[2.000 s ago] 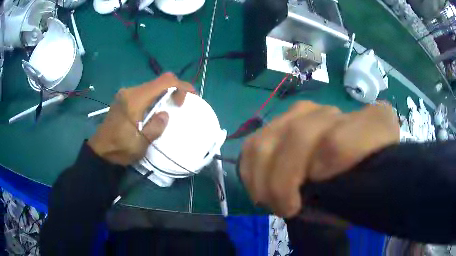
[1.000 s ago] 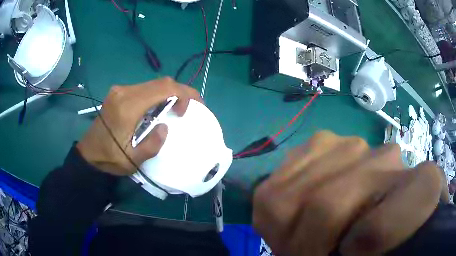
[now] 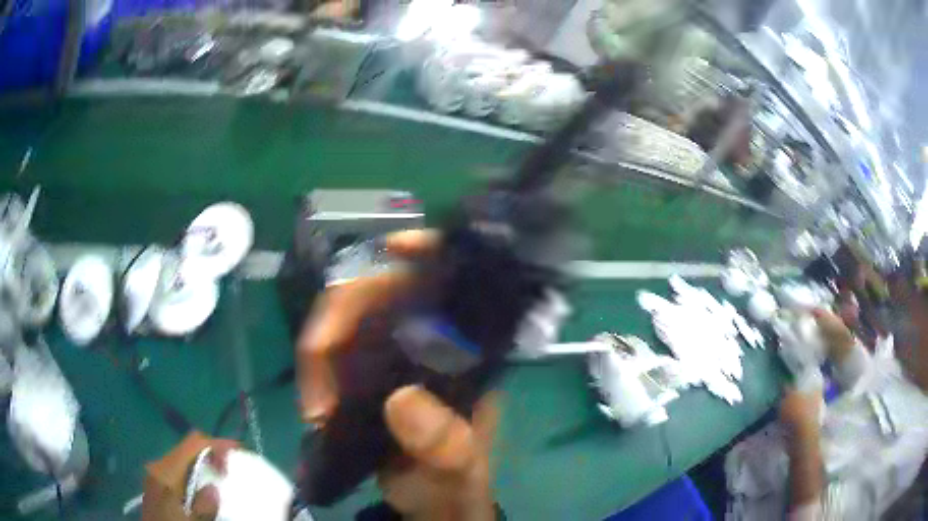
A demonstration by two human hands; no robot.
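The frame is blurred. My right hand (image 3: 438, 438) is raised at the centre, closed around the thick black body of the electric screwdriver (image 3: 499, 275), whose upper part slants up and right. My left hand (image 3: 173, 476) is at the lower left, cut off by the bottom edge, and holds a white camera housing (image 3: 249, 488), also partly out of view. The screw feeder (image 3: 361, 209) stands behind my right hand, which hides much of it.
White discs (image 3: 87, 298) and other white camera units (image 3: 46, 407) lie at the left. A white camera unit (image 3: 631, 382) and a pile of white parts (image 3: 697, 336) lie to the right. Another person's arm (image 3: 804, 438) shows at the far right. A blue bin (image 3: 661, 504) is below the bench edge.
The view has swung up and to the right. My right hand has come up from the housing with the screwdriver. My left hand and the housing now sit low at the left.
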